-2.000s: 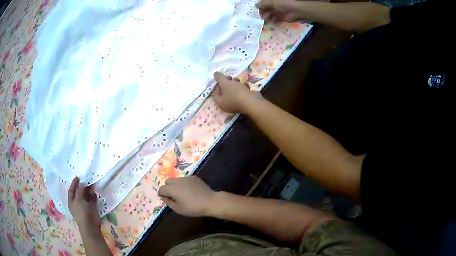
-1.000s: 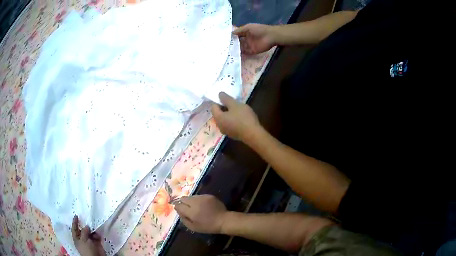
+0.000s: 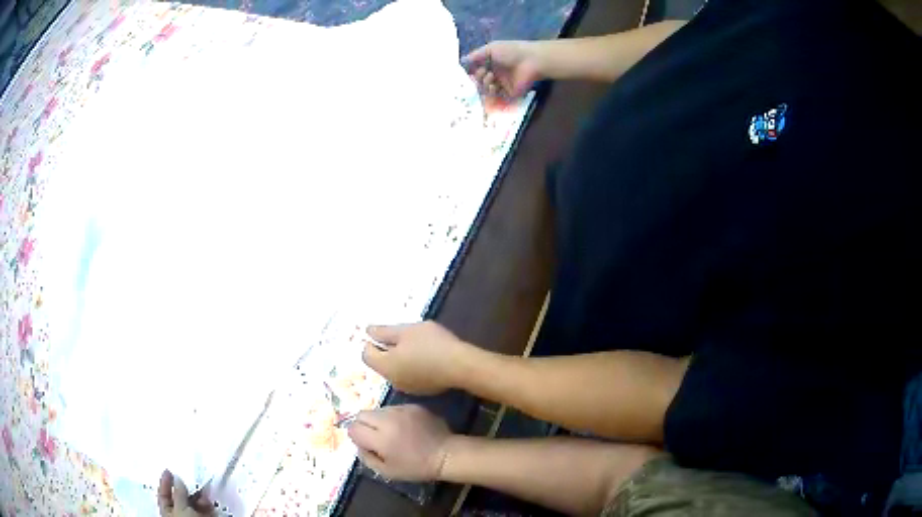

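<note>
White eyelet fabric (image 3: 233, 222) covers most of the table and is overexposed, so its layers and holes barely show. My left hand (image 3: 184, 497) is cut off by the bottom edge and pinches the fabric's lower edge. My right hand (image 3: 402, 444) rests near the table edge, fingers curled around a small, unclear thin tool (image 3: 350, 420). Another person's hand (image 3: 420, 355) pinches a bit of white edge just above my right hand. Their other hand (image 3: 505, 71) is at the fabric's far corner.
Floral cloth (image 3: 329, 429) lies under the fabric, with blue patterned cloth (image 3: 324, 10) beyond it. The brown table edge (image 3: 495, 242) runs diagonally. A person in a black shirt (image 3: 708, 242) stands close along the right side. A shiny clear patch (image 3: 412, 490) is below my right hand.
The other person's nearer hand has moved down along the edge towards my right hand. The fabric has spread over more of the floral cloth and looks brighter. My left hand has moved slightly down.
</note>
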